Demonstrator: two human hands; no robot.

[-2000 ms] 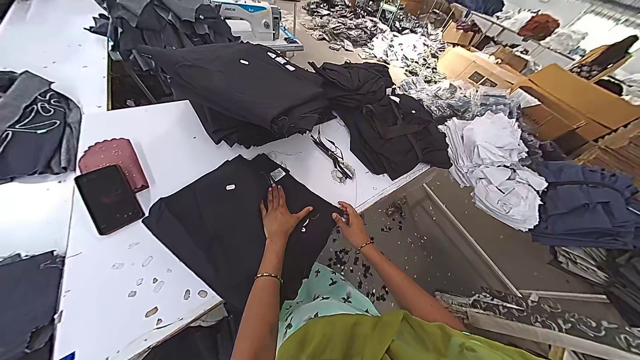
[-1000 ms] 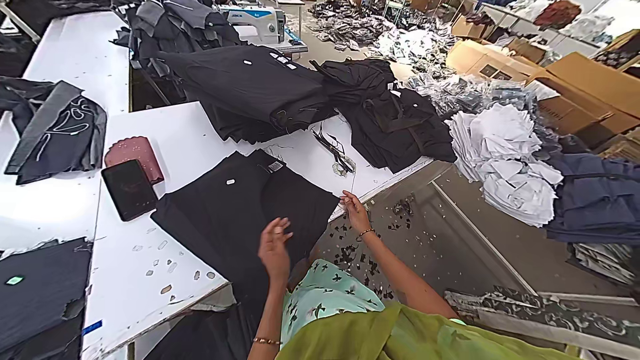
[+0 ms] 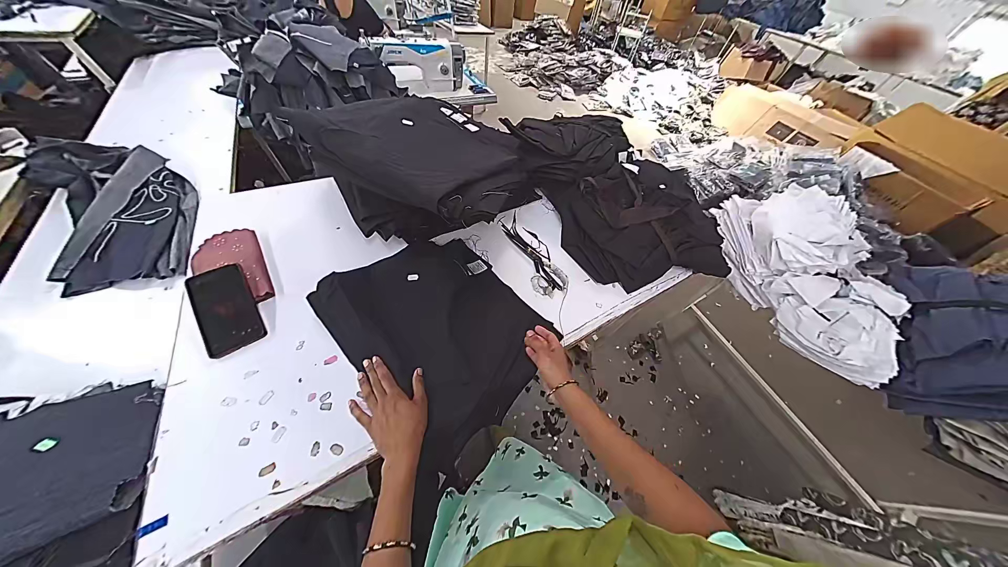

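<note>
A black garment (image 3: 441,323) lies spread over the white table's front edge, with a small white sticker and a label near its top. My left hand (image 3: 394,409) rests flat on its lower left side, fingers spread. At its right edge, my right hand (image 3: 547,354) touches the cloth with bent fingers; whether it pinches the fabric I cannot tell. Just beyond the garment lie thread snips or scissors (image 3: 535,256) with loose thread. A large stack of folded black garments (image 3: 417,157) sits behind, and more black garments (image 3: 630,213) lie to its right.
A black phone (image 3: 225,311) overlaps a pink case (image 3: 240,256) on the white table (image 3: 205,409), near scattered scraps. Dark garments (image 3: 134,213) lie at left. A sewing machine (image 3: 421,63) stands behind. White cloth pieces (image 3: 819,276), navy garments (image 3: 953,339) and cardboard boxes (image 3: 937,165) are at right.
My left hand was on the garment's upper part, then lifted off near its lower part, and now lies on its lower left. My right hand has stayed at the right edge.
</note>
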